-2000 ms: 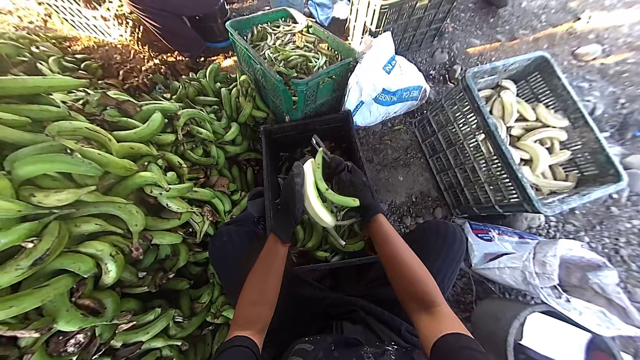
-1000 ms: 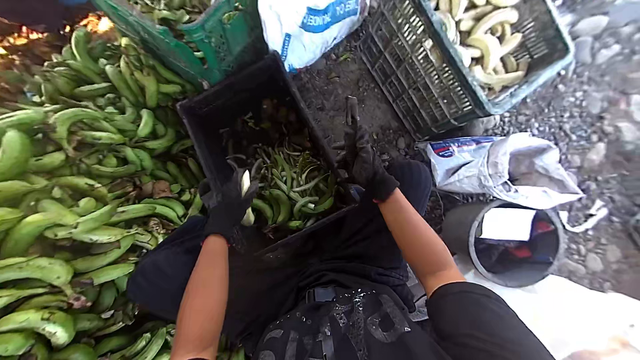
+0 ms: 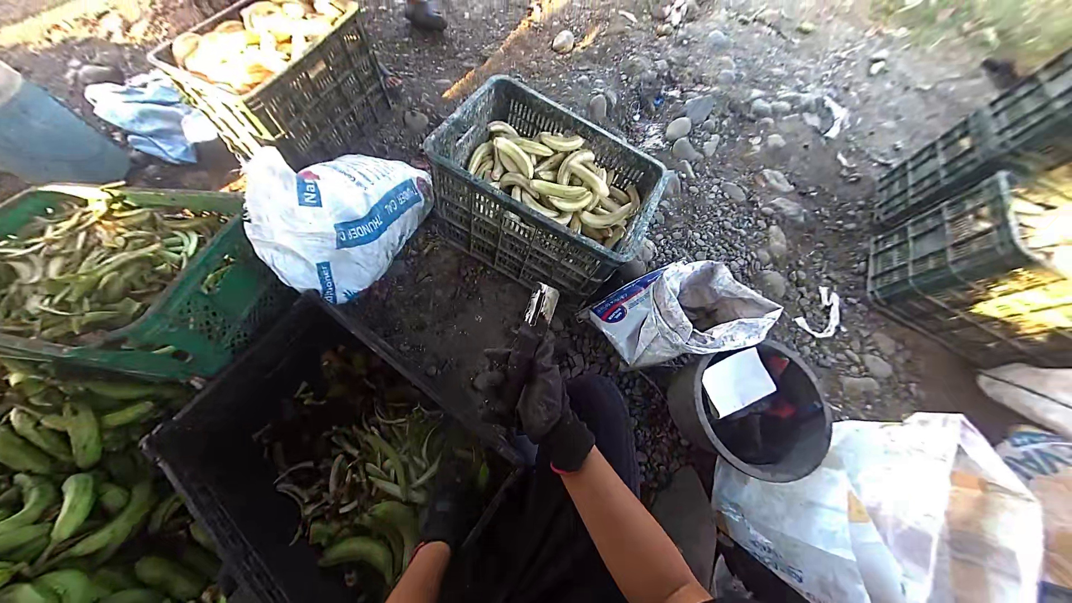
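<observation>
My right hand (image 3: 536, 389), in a dark glove, is closed on a small tool with a metal tip (image 3: 541, 305), held upright just outside the black crate's edge. My left hand (image 3: 450, 507), also gloved, is low at the near right side of the black plastic crate (image 3: 201, 486); its fingers are dark against the shade, so what they hold cannot be told. In that crate lie peel strips (image 3: 394, 456) and some green plantains (image 3: 364, 548). Peeled plantains (image 3: 553, 180) fill part of a dark green slatted crate (image 3: 519, 243) ahead of my hands.
Unpeeled plantains (image 3: 75, 511) are heaped at left, below a green crate (image 3: 243, 314) of peels. A white sack (image 3: 335, 218) stands beyond the black crate. At right are an open bag (image 3: 670, 322), a bucket (image 3: 691, 410), white sacking (image 3: 879, 502) and stacked crates (image 3: 946, 226).
The view has swung to the right. Two seconds ago both hands held a partly peeled plantain over the black crate; now my hands are apart, the right one still with the tool.
</observation>
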